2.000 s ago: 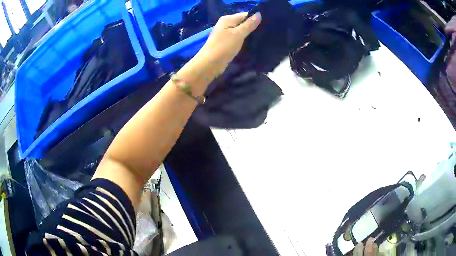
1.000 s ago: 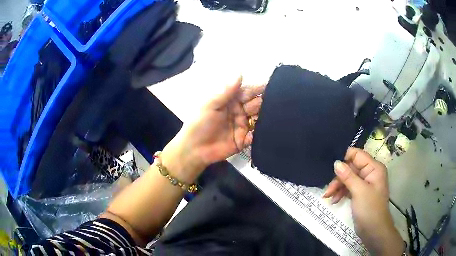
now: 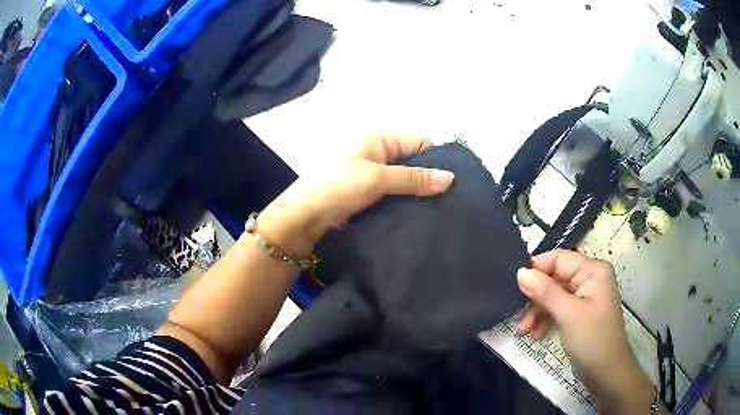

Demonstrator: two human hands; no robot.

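A flat black rounded fabric panel (image 3: 438,243) is held over the near table edge and my dark-clothed lap. My left hand (image 3: 365,182) grips its upper left part, thumb on top, fingers partly hidden behind it. My right hand (image 3: 576,296) pinches its right edge between thumb and fingers. A black zippered gusset strip (image 3: 539,154) forms a loop on the table just beyond the panel and runs to the presser foot area of the white sewing machine (image 3: 649,89).
Blue bins (image 3: 122,81) with black pieces stand at the left. Stacked cut panels (image 3: 284,73) lie at the table's left edge. A clear plastic bag (image 3: 105,324) is below the bins. Black snips (image 3: 666,365) lie at lower right, beside a printed ruler scale (image 3: 539,357).
The left hand has gone from the bin-side pile to the panel and now grips it, thumb on top. The panel has shifted left and turned, showing more of the zippered loop.
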